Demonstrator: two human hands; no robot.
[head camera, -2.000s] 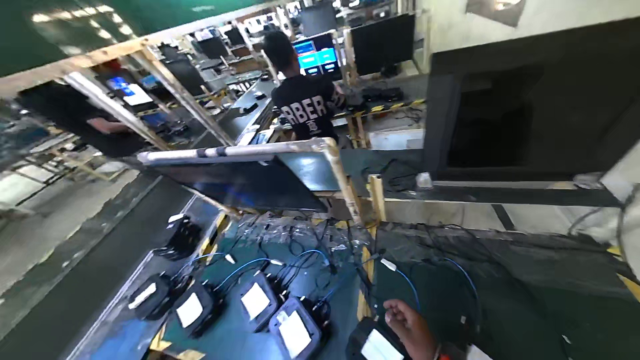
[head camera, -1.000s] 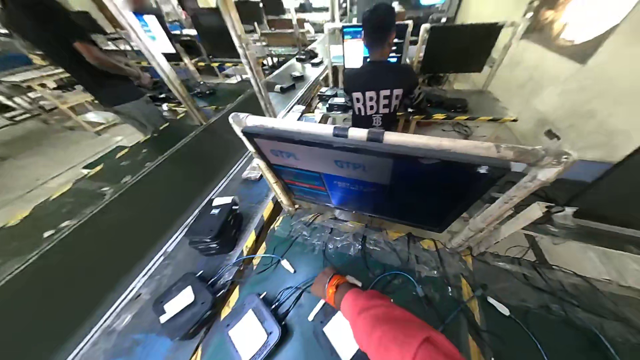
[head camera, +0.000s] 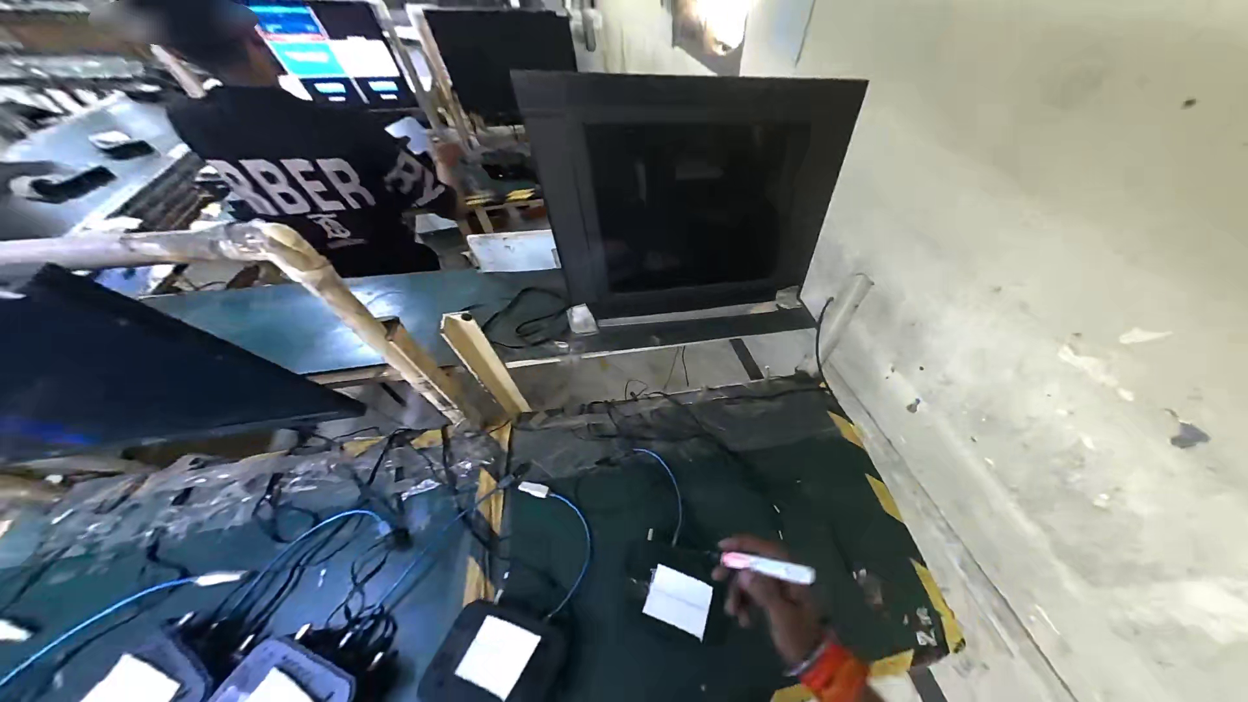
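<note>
My right hand (head camera: 770, 595) holds a white and pink marker-like pen (head camera: 768, 567) at the right edge of a small black box (head camera: 634, 565) with a blank-looking white label (head camera: 679, 601). A blue cable (head camera: 673, 483) runs up from that box. Left of it sits a rounded black set-top box (head camera: 546, 658) bearing a white label (head camera: 497, 657), with another blue cable (head camera: 588, 536) at its back. More labelled boxes (head camera: 302, 668) stand at the bottom left among black cables. My left hand is not in view.
A person in a black shirt (head camera: 292, 175) stands across the benches at upper left. A dark monitor (head camera: 697, 205) stands ahead; a second screen (head camera: 146, 361) in a pipe frame (head camera: 322, 278) is at left. A wall (head camera: 1053, 292) borders the right side.
The view has swung right. My right hand, over the boxes in the row a second ago, is now at the small black box near the wall, with the pen visible in it.
</note>
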